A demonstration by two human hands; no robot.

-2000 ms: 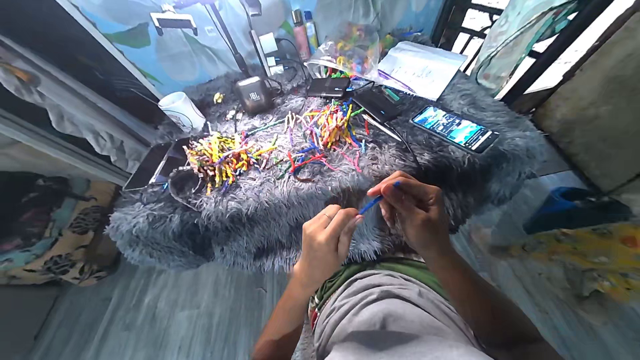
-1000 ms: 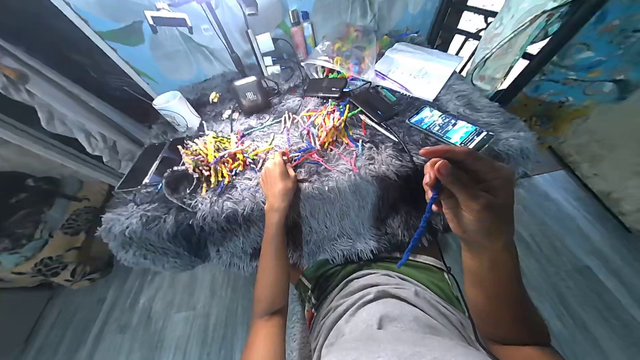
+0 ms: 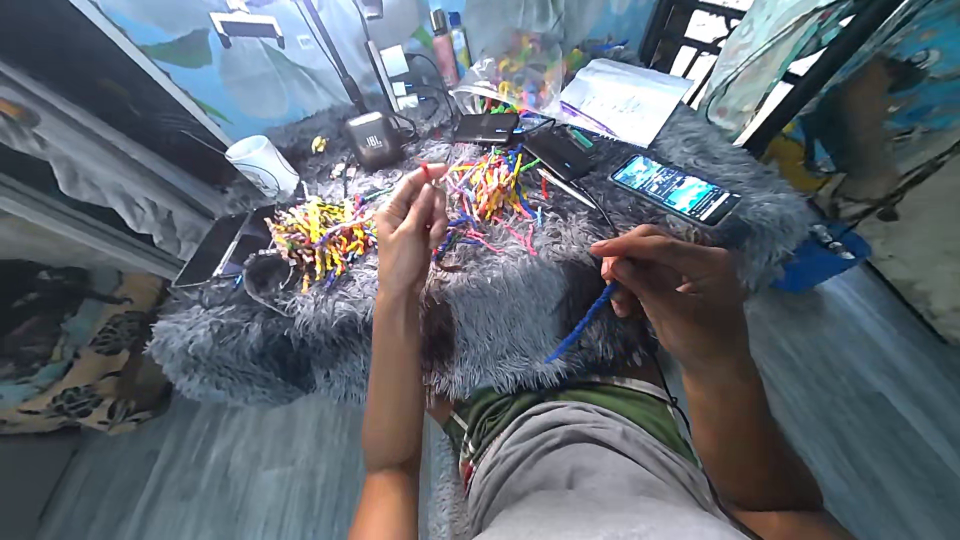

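Note:
My right hand (image 3: 667, 289) pinches a twisted blue yarn strand (image 3: 583, 326) that hangs down to the left. Over the table my left hand (image 3: 411, 225) is raised, its thumb and forefinger closed on a small red piece (image 3: 426, 171), perhaps yarn. Left of that hand lies a heap of mostly yellow and multicoloured short strands (image 3: 322, 244). A second multicoloured pile (image 3: 495, 184) lies just right of it, with loose pink and blue strands in front. A lit smartphone (image 3: 675, 189) rests beyond my right hand.
Grey shaggy fabric (image 3: 510, 315) covers the table. On it stand a JBL speaker (image 3: 373, 141), a white cup (image 3: 262, 165) and a clear container of colourful pieces (image 3: 517, 75). Written paper (image 3: 626, 101), a black power bank (image 3: 486, 127) and cables lie at the back. A blue bin (image 3: 825, 255) is at right.
My hands were together on the blue strand two seconds ago. My left hand then went to the strands on the table and has now risen with a red piece. The right hand kept the blue strand.

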